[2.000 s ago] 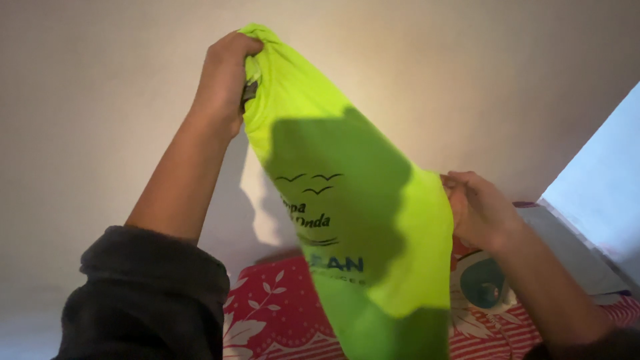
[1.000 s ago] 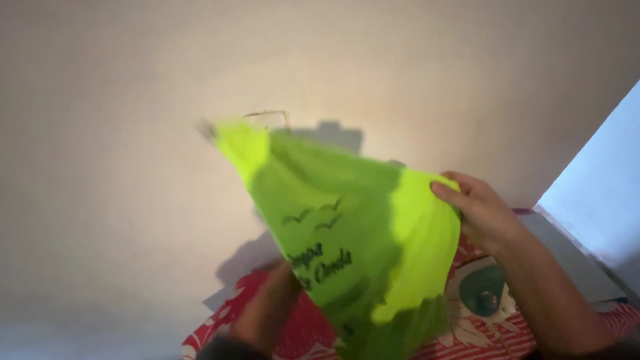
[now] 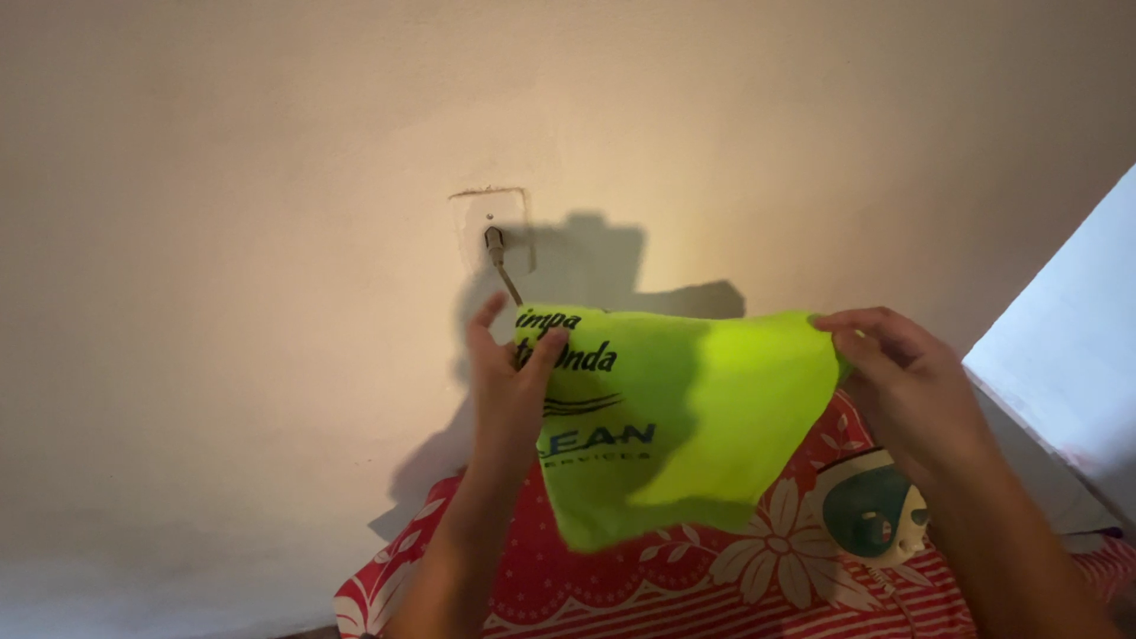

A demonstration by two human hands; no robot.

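Note:
A neon yellow-green cloth garment (image 3: 692, 408) with dark printed writing is stretched between my hands, in front of the wall and above a red patterned cloth. Its upper left edge is pinched between the thumb and fingers of my left hand (image 3: 510, 373). My right hand (image 3: 896, 364) grips the upper right corner. The lower part hangs loose and looks folded or doubled. Below my right hand, partly behind my forearm, a white and teal clothes iron (image 3: 865, 510) rests on the red cloth.
A red and white floral and striped cloth (image 3: 612, 568) covers the surface below. Behind the garment, a plug (image 3: 494, 244) with a cord sits in a wall outlet (image 3: 470, 213). My shadow falls on the wall. A pale flat surface (image 3: 1021, 444) lies at the right.
The garment hung long from my raised left hand; it now spans sideways, shorter, between both hands. My left hand has come down and, after being hidden behind the garment, holds its left edge.

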